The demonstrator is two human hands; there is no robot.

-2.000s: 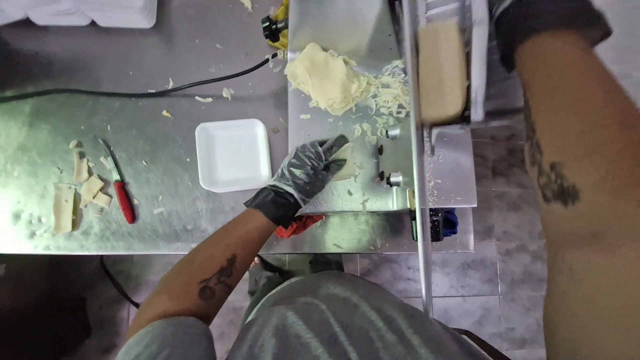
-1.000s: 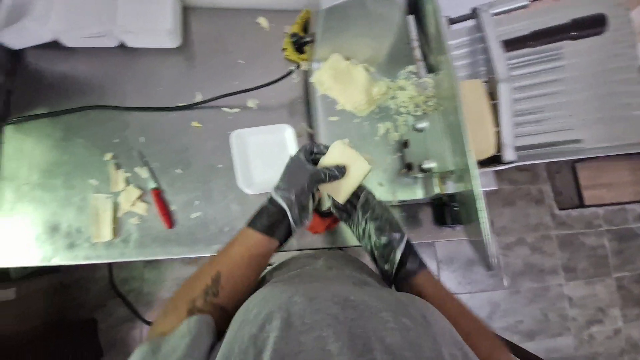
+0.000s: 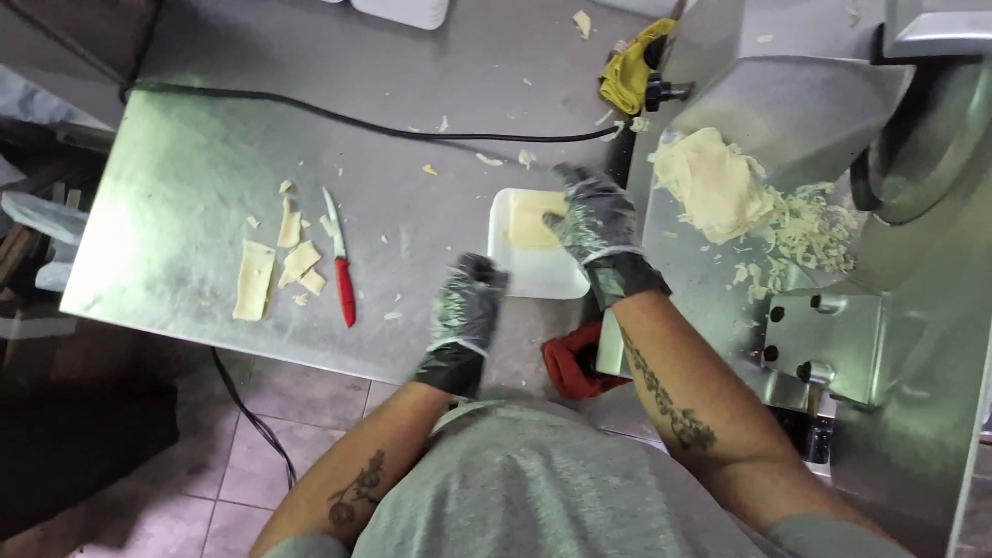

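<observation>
A white foam tray (image 3: 542,273) lies on the steel table, with a stack of pale cheese slices (image 3: 533,221) in its upper part. My right hand (image 3: 601,213), in a dark glove under a clear plastic one, reaches over the tray's right side, its thumb at the slices. My left hand (image 3: 467,302), gloved the same way, is beside the tray's lower left edge; its fingers look curled, and whether they hold anything is hidden. To the right, a heap of cheese slices (image 3: 713,186) and cheese shreds (image 3: 814,229) rest on a metal slicer (image 3: 829,333).
A red-handled knife (image 3: 345,291) lies left of my hands, beside cheese offcuts (image 3: 254,279). A black cable (image 3: 372,125) crosses the steel table (image 3: 418,201). A yellow cloth (image 3: 634,68) is by the slicer's knob, a red cloth (image 3: 577,360) at its lower corner. White trays (image 3: 403,9) stand at the top.
A second ago both hands held a cheese piece in front of the tray, which was bare; now slices lie in the tray and my hands are apart. Earlier, my right hand was at the slicer's far side.
</observation>
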